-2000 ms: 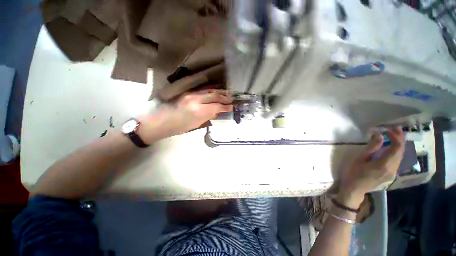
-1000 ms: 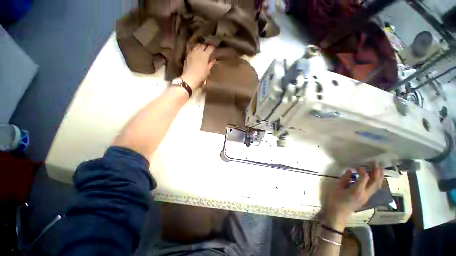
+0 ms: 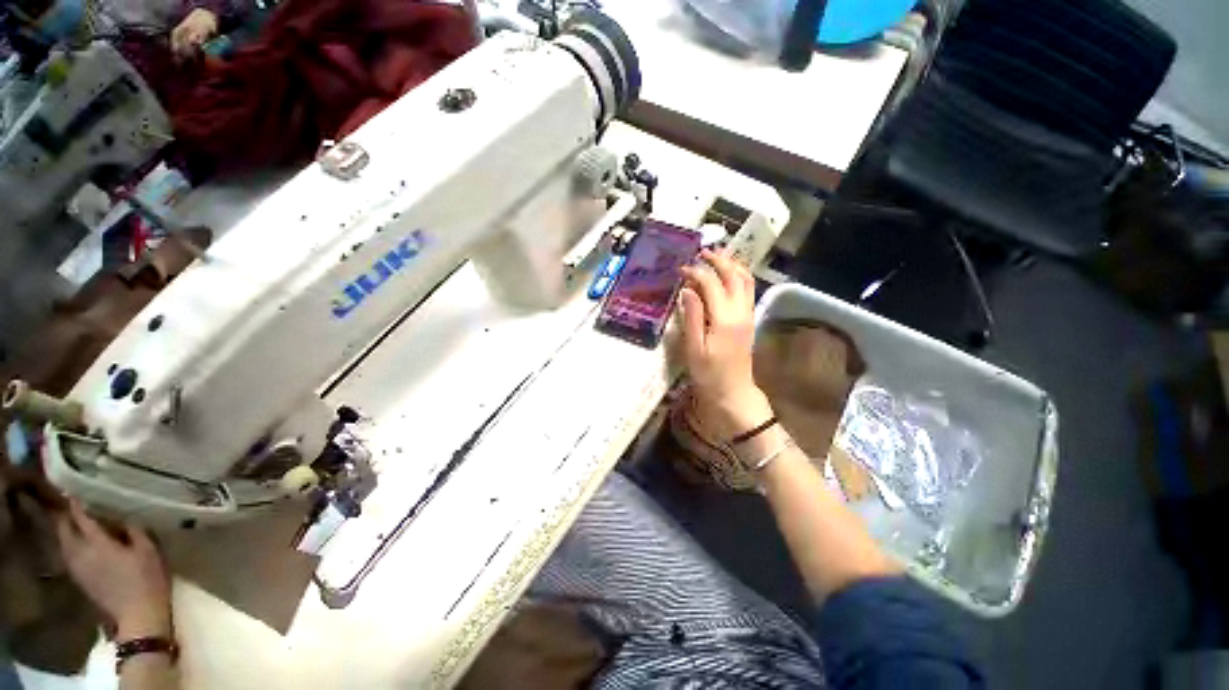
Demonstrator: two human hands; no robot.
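Note:
A smartphone (image 3: 650,283) with a lit purple-pink screen lies on the right end of the machine table. My right hand (image 3: 717,317) is at its right edge, fingers apart, fingertips at the screen. Blue thread snips (image 3: 608,275) lie beside the phone. My left hand (image 3: 113,573) is at the lower left, on the brown fabric (image 3: 249,573) left of the needle area; its fingertips are partly under the machine head's end, so its grip is unclear. The white JUKI machine head (image 3: 324,270) stands between the hands.
A pale grey tub (image 3: 1038,472) right of the table holds brown pieces and a clear plastic bag (image 3: 906,452). A black chair (image 3: 1045,135) and another white table (image 3: 768,115) stand behind it. Dark red fabric (image 3: 317,74) and another person's hand (image 3: 194,31) are at the upper left.
The view has swung right, showing the phone and tub. My right hand no longer shows the small blue tool at its fingers and is now at the phone. My left hand is lower on the fabric.

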